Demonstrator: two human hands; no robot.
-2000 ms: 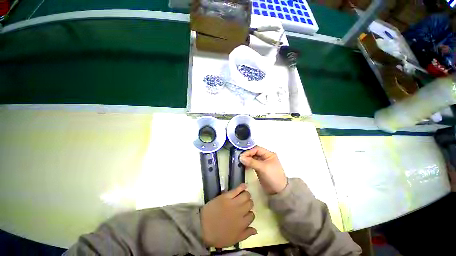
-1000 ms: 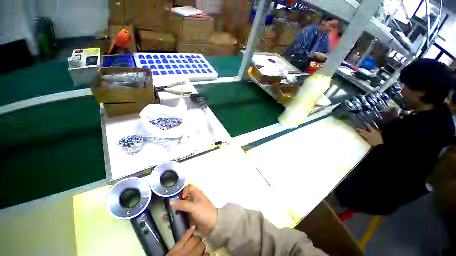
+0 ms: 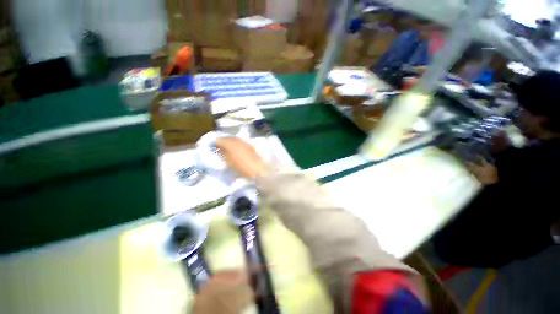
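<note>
The picture is blurred. Two dark hair dryers with silvery face rings lie in front of me, the left one (image 3: 184, 237) a little nearer than the right one (image 3: 244, 205). My left hand (image 3: 224, 293) is low in the picture, cut off by the bottom edge, over the lower left handle and beside the right handle (image 3: 259, 270); its grip is unclear. My right hand (image 3: 241, 156) is at the white parts bowl (image 3: 206, 144), fingers at its rim and over its right side. Its fingertips are too blurred to show whether they hold a bit. A small parts pile (image 3: 189, 176) lies left of the bowl.
The white tray (image 3: 175, 197) holds the bowl and an open brown carton (image 3: 182, 126). A green conveyor (image 3: 80, 184) runs behind. A blue-and-white pocket tray (image 3: 245, 86) and wrapped roll (image 3: 393, 129) stand beyond. A person (image 3: 509, 184) works at the right.
My right hand has left the right dryer and moved forward to the bowl. The two dryer heads are farther apart. The view has shifted, with red and blue cloth showing at the bottom.
</note>
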